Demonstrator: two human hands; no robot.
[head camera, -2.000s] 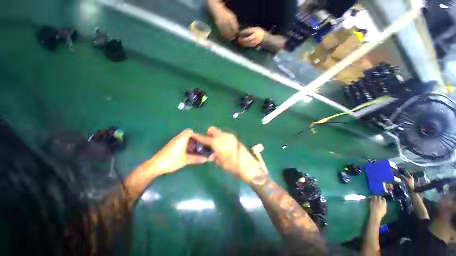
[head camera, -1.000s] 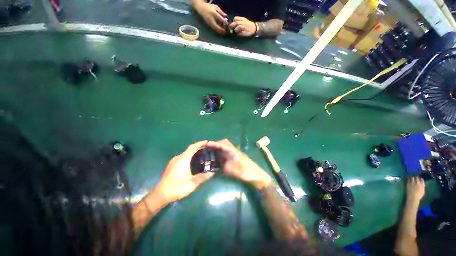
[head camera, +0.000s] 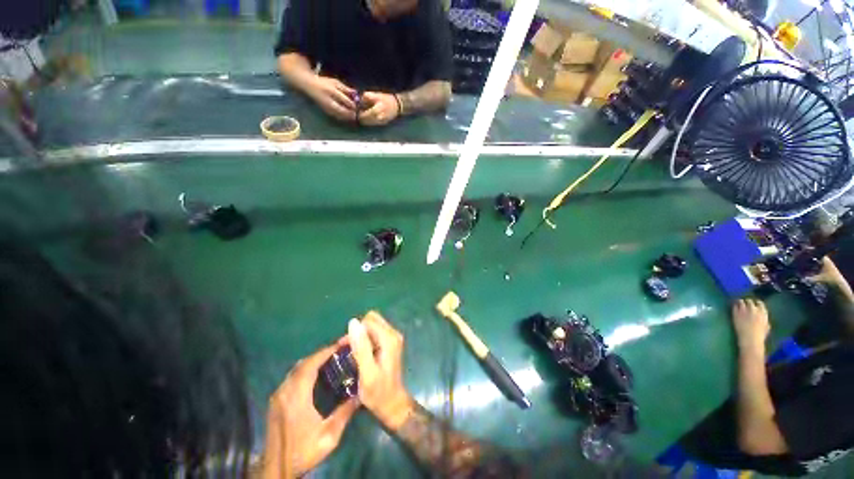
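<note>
A black round unit is held between both my hands above the green surface. My left hand wraps its left and lower side. My right hand presses on its upper right side, with fingers and thumb against it. The fingers hide much of the unit, so its inner parts cannot be made out. A mallet with a cream-yellow head and a pale and black handle lies right of my hands.
A pile of black units lies right of the mallet. Units with leads lie beyond my hands. A white strip slants down. Beyond the rail are a tape roll and a person. A caged fan and blue bin are at right.
The view has turned and shifted, showing more of the person opposite. My hands have turned the unit, and my right hand now grips it from above. The mallet, partly hidden at first, shows fully.
</note>
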